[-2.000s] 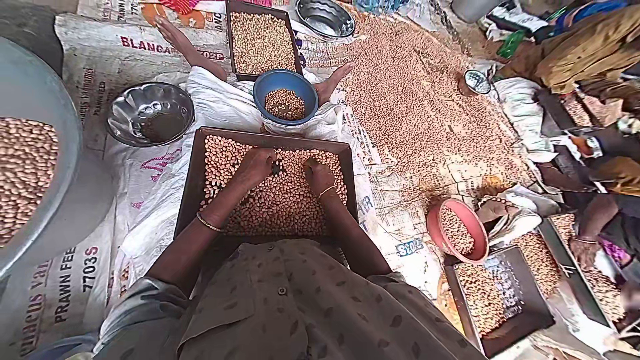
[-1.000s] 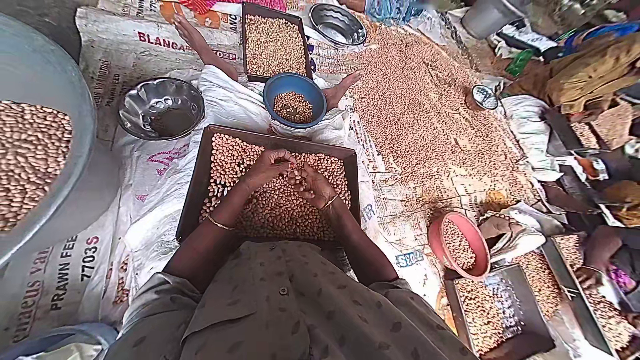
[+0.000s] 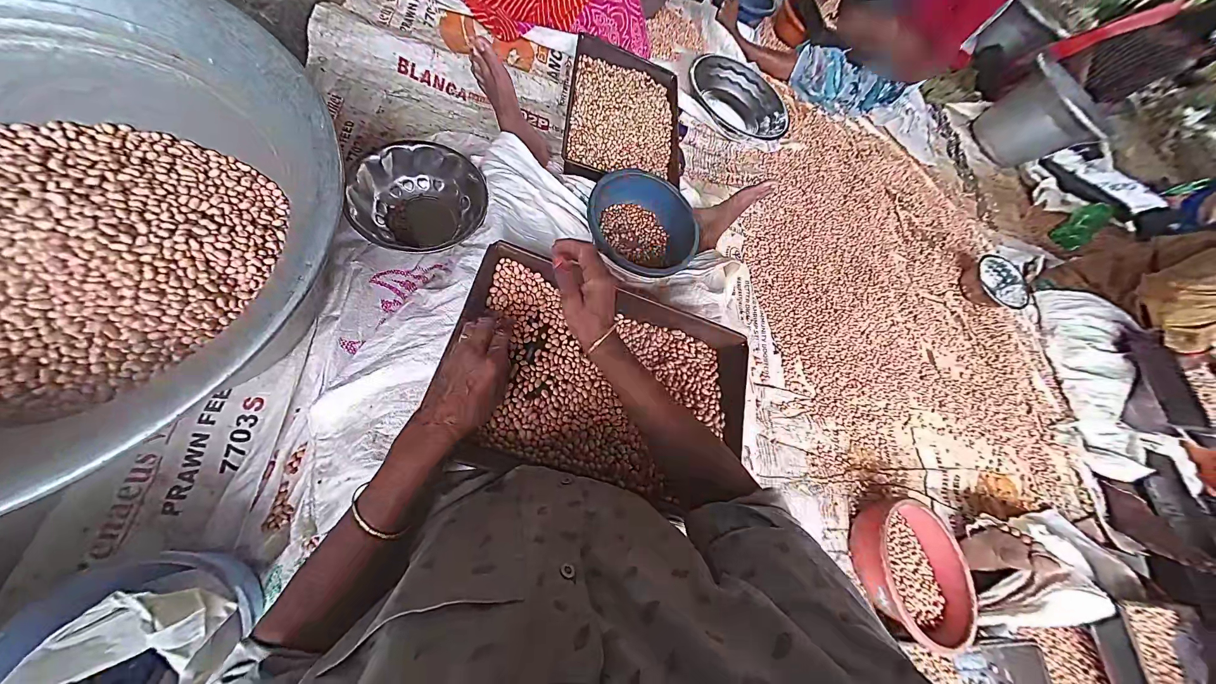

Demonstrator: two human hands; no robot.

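A dark rectangular tray [image 3: 731,380] of pinkish-brown nuts or beans lies against my body. My left hand [image 3: 470,370] is at the tray's left side, fingers curled, close to the nuts; whether it holds any is hidden. Raised over the tray's far edge, my right hand [image 3: 581,290] has its fingertips together near the blue bowl [image 3: 603,204], and what is between them is too small to tell. Some darker nuts sit in that bowl. Beside it, on the left, stands a dark fluted metal bowl [image 3: 370,180] with something dark at its bottom.
A large metal basin [image 3: 313,114] of nuts fills the left. Another nut-filled tray [image 3: 573,104] and a metal bowl [image 3: 698,81] lie beyond. Nuts spread [image 3: 855,266] over sacks at right, near a red bowl [image 3: 959,560]. Other people sit at right and at the top.
My hands have parted: the left has moved to the tray's left side, the right up to the far edge near the blue bowl. A second ago they were together over the tray.
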